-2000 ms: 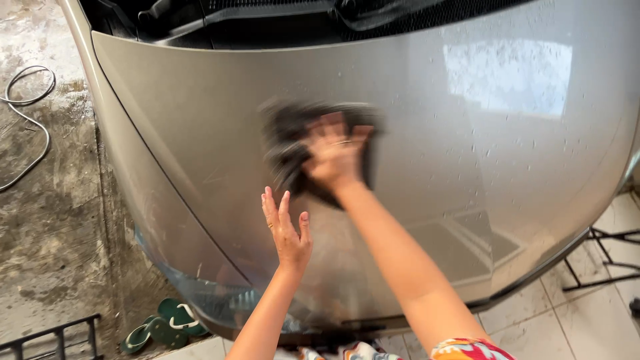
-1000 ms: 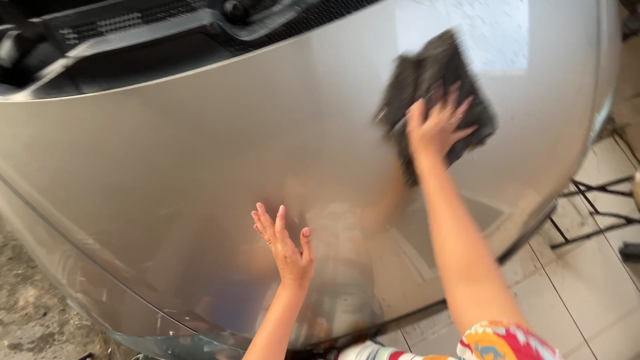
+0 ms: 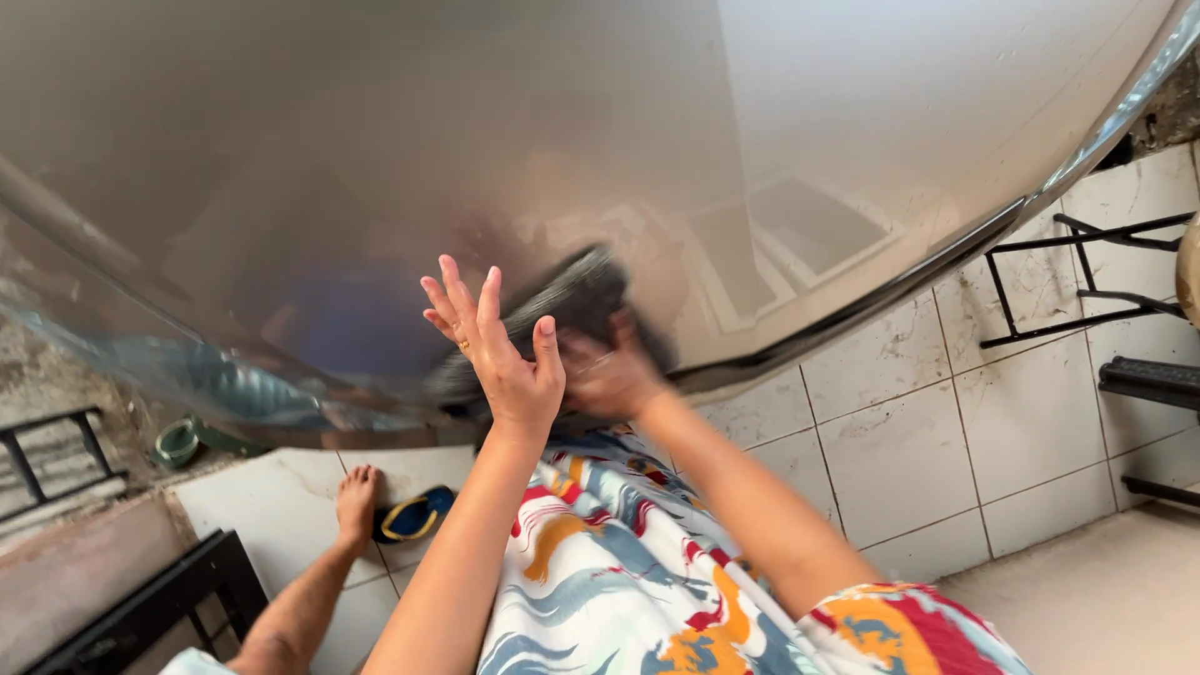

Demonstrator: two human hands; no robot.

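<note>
The silver-beige car hood (image 3: 562,112) fills the upper part of the head view, its surface glossy with reflections. A dark grey cloth (image 3: 572,291) lies against the hood's front edge, blurred by motion. My right hand (image 3: 609,370) is on the lower part of this cloth, also blurred; its finger grip is hard to make out. My left hand (image 3: 502,352), with a ring on one finger, is raised in front of the cloth, fingers spread and holding nothing.
White floor tiles (image 3: 900,422) run below the bumper. Black metal frames (image 3: 1078,272) stand at the right, and a dark metal frame (image 3: 141,609) at lower left. A person's bare foot (image 3: 358,502) is beside a blue flip-flop (image 3: 412,514). Green footwear (image 3: 178,441) lies near the left bumper.
My right hand and the cloth have moved from the hood's right side down to its front edge, near my left hand. The view has tilted down toward my body.
</note>
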